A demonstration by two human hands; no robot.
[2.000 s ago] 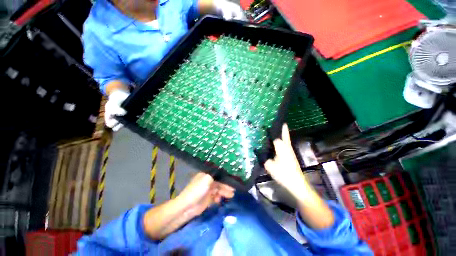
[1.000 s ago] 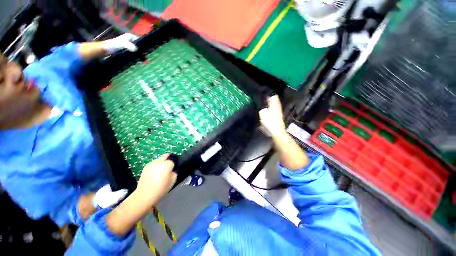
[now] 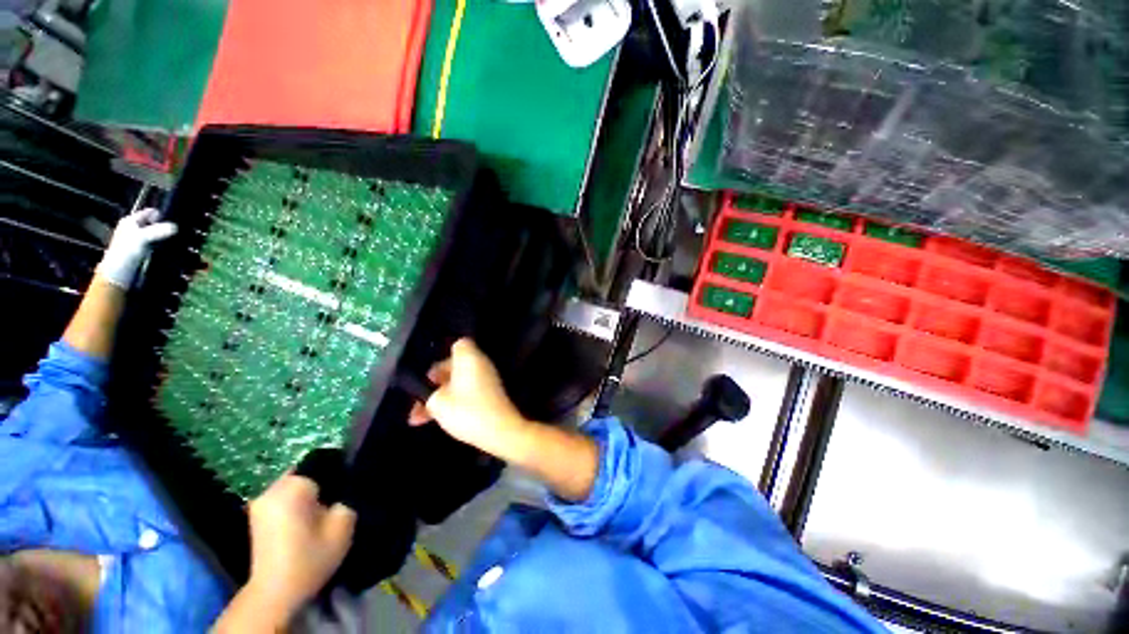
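Observation:
A large black-rimmed tray filled with rows of green parts is held up at the left of the view. My left hand is closed on the tray's near rim, at its lower edge. My right hand is closed at the tray's right side wall; its fingertips are partly hidden. Another person's white-gloved hand is on the tray's far left side. A second black bin shows dark behind and below the tray's right side.
A red sheet lies on a green mat at the top. A red compartment tray with several green boards stands on the metal-edged line at the right. A black round-ended post stands below it.
The view has swung to the right, so the tray, the other person and the mat appear further left. The red compartment tray shows more fully. Both my hands stay at the tray's edges.

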